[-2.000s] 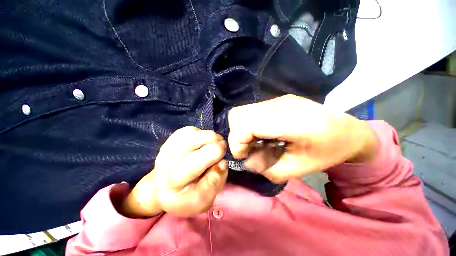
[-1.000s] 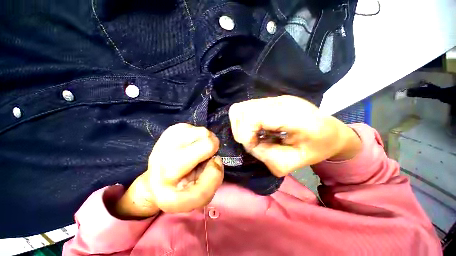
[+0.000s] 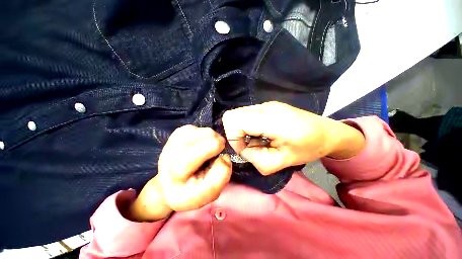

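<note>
A dark navy denim garment (image 3: 55, 172) covers most of the white table, with silver-white buttons (image 3: 138, 99) in a row along its placket. My left hand (image 3: 195, 167) is closed on the garment's edge, fingers curled; exactly what the fingertips pinch is hidden. My right hand (image 3: 278, 136) is closed just right of it, around small black thread snips (image 3: 257, 140) that show partly inside the curled fingers. A thin line runs between the two hands. A small patch of paler grey-blue cloth (image 3: 238, 158) shows between and below the hands.
The white table (image 3: 400, 45) has a curved edge at right. A blue basket (image 3: 383, 101) is partly seen below it. A dark sleeve or cloth (image 3: 430, 136) is at the far right. A thin dark cord lies at the top. A measuring tape or marked strip shows at lower left.
The garment's buttons have shifted slightly in view. My right hand has moved a little left, closer to my left hand. The dark shape at right has come further into view.
</note>
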